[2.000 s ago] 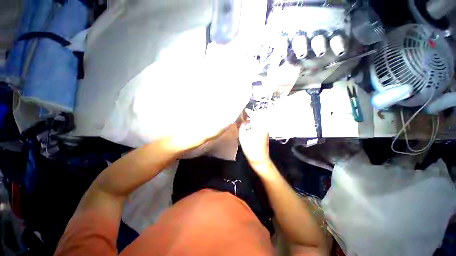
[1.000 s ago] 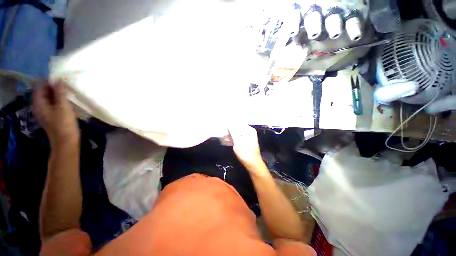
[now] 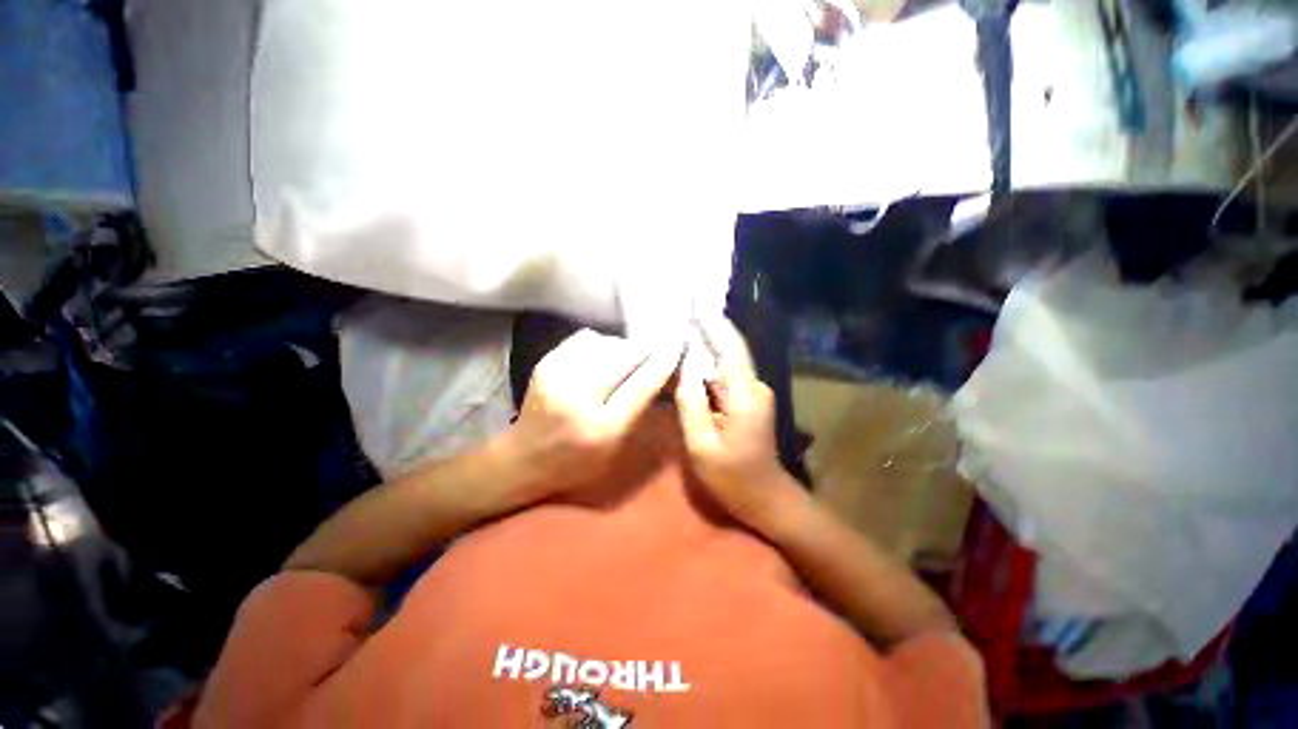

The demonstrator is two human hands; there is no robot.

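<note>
A large white fabric panel [image 3: 470, 157] lies over the pale table and hangs past its front edge towards my lap. Its right part glares under the lamp. My left hand [image 3: 591, 392] pinches the panel's near right corner close to my chest. My right hand [image 3: 729, 406] is right beside it, fingertips together at the same corner. The exact hold of the fingertips is washed out by glare. Part of the machine's sewing area [image 3: 804, 43] shows at the top, overexposed.
A black upright strap [image 3: 996, 100] and teal snips [image 3: 1122, 64] are at the top right. White cut pieces [image 3: 1125, 456] hang over a red crate [image 3: 996, 605] at the right. A brown box-like surface [image 3: 883, 463] is beside my right arm. Blue denim [image 3: 60, 107] is at the far left.
My left hand has come from the panel's far left corner to beside my right hand. Both are now close to my chest. The panel has shifted, and the camera view has tilted down.
</note>
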